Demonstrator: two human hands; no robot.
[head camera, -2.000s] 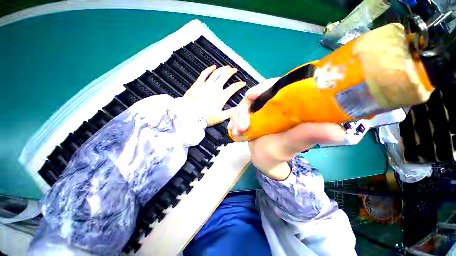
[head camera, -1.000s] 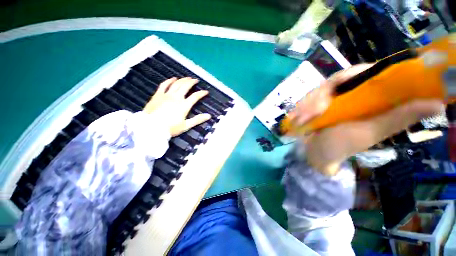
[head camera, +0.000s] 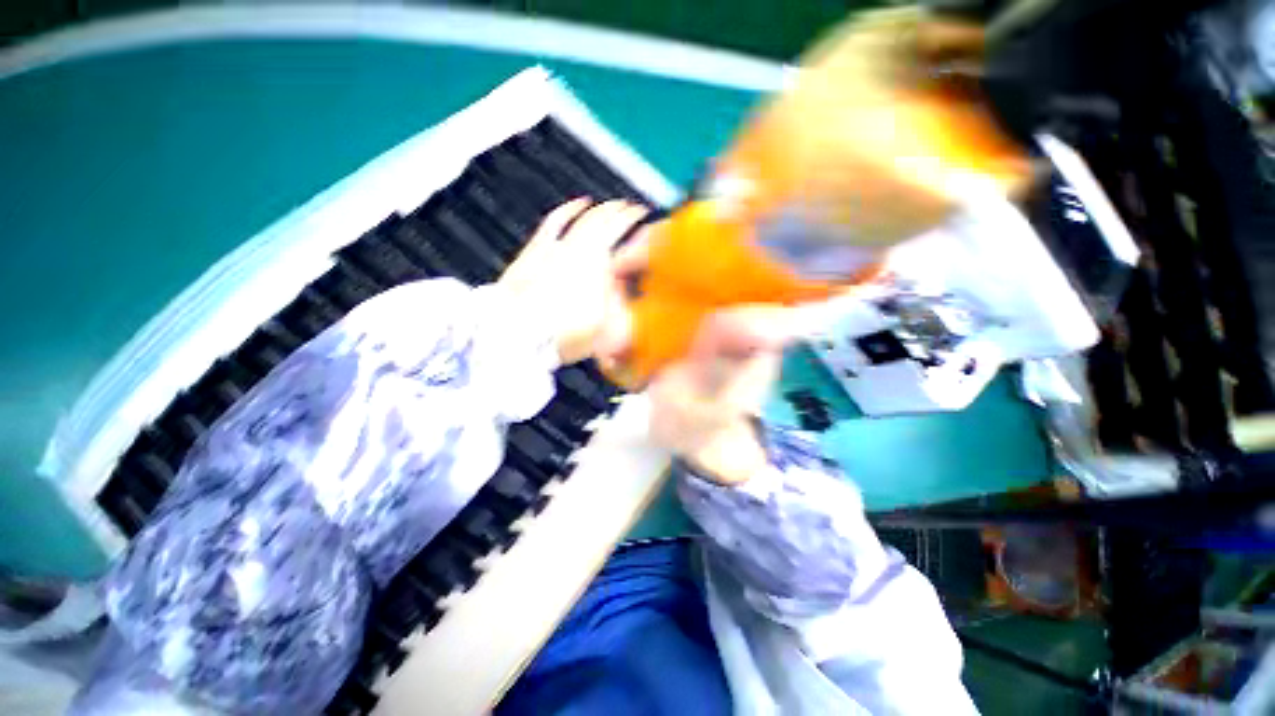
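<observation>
The orange electric screwdriver (head camera: 825, 182) is blurred and held over the right end of the black ribbed bars. My right hand (head camera: 706, 385) is closed around its front part. Its nose and bit are hidden behind the hands. My left hand (head camera: 566, 280) lies on the black ribbed bars (head camera: 448, 224), partly behind the tool; whether it grips a bar cannot be told. The bars lie side by side on a stack of white foam sheets (head camera: 573, 546), their small knobbed ends towards me.
The white screw feeder (head camera: 930, 371) stands right of the sheets on the teal mat (head camera: 182, 154). Small dark parts (head camera: 808, 410) lie on the mat beside it. A dark rack-like area is at the far right. A dark green band runs beyond the pale bench edge (head camera: 462, 17).
Since one second ago, my right hand has brought the screwdriver left from beside the feeder to the bars, close to my left hand. The view has shifted too.
</observation>
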